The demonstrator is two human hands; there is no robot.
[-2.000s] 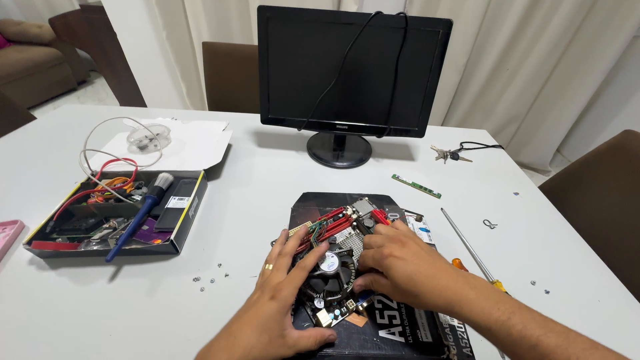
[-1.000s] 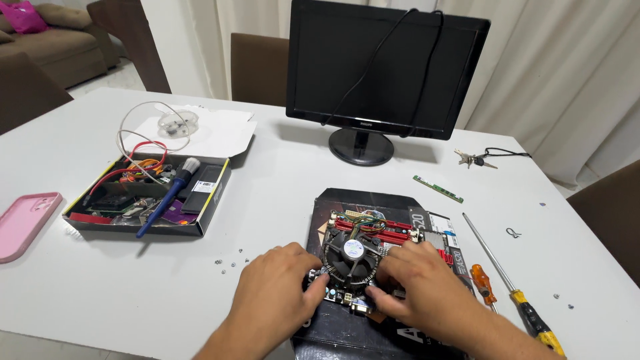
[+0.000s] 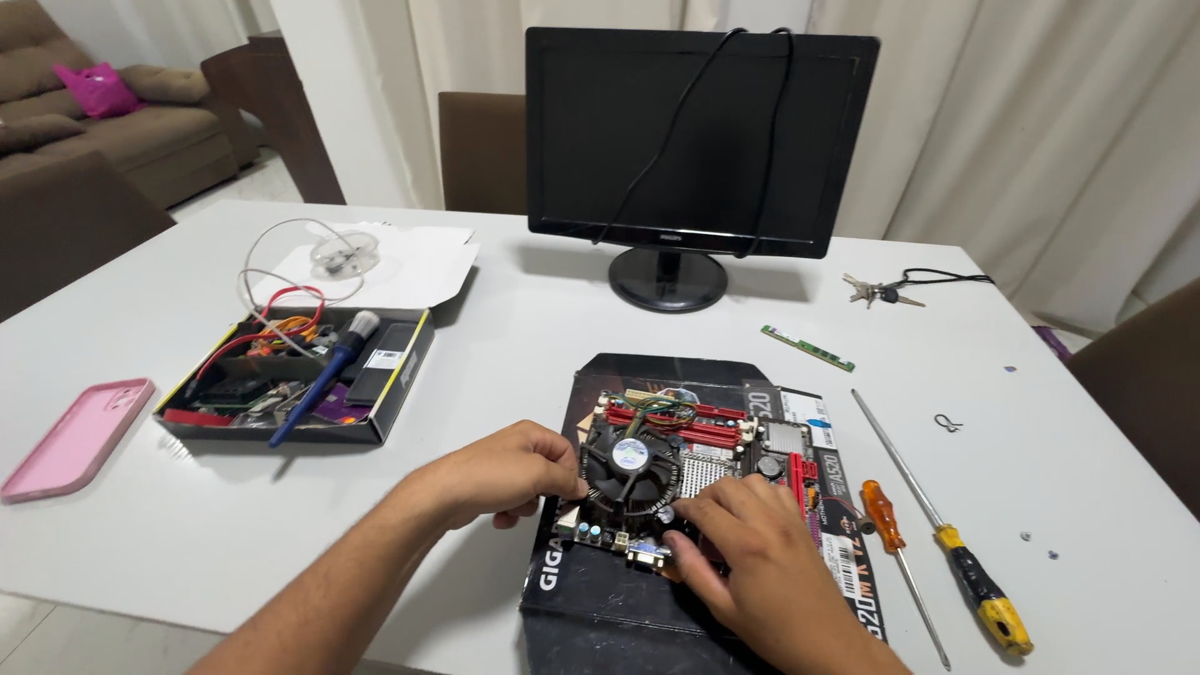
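A computer motherboard (image 3: 705, 469) with red memory slots lies on a black Gigabyte motherboard box (image 3: 600, 600). On the board sits a round CPU cooler (image 3: 631, 464) with a black fan, its thin coloured wires bunched behind it. My left hand (image 3: 525, 473) is at the cooler's left edge, thumb and forefinger close together at its rim; whether they grip it is hard to see. At the cooler's front right, my right hand (image 3: 750, 553) has its thumb and fingers apart, the fingertips near a push-pin. The palm hides part of the board.
An open box of cables and parts (image 3: 408, 380) with a blue-handled brush (image 3: 323, 384) stands left, beside a pink phone case (image 3: 80, 441). Behind are a monitor (image 3: 694, 141) and a memory module (image 3: 807, 348). Right lie two screwdrivers (image 3: 975, 581) (image 3: 881, 516), keys (image 3: 881, 292) and small screws (image 3: 1026, 536).
The motherboard has turned on the box since the oldest frame. My hands have shifted from over the board to either side of the cooler. The view has moved.
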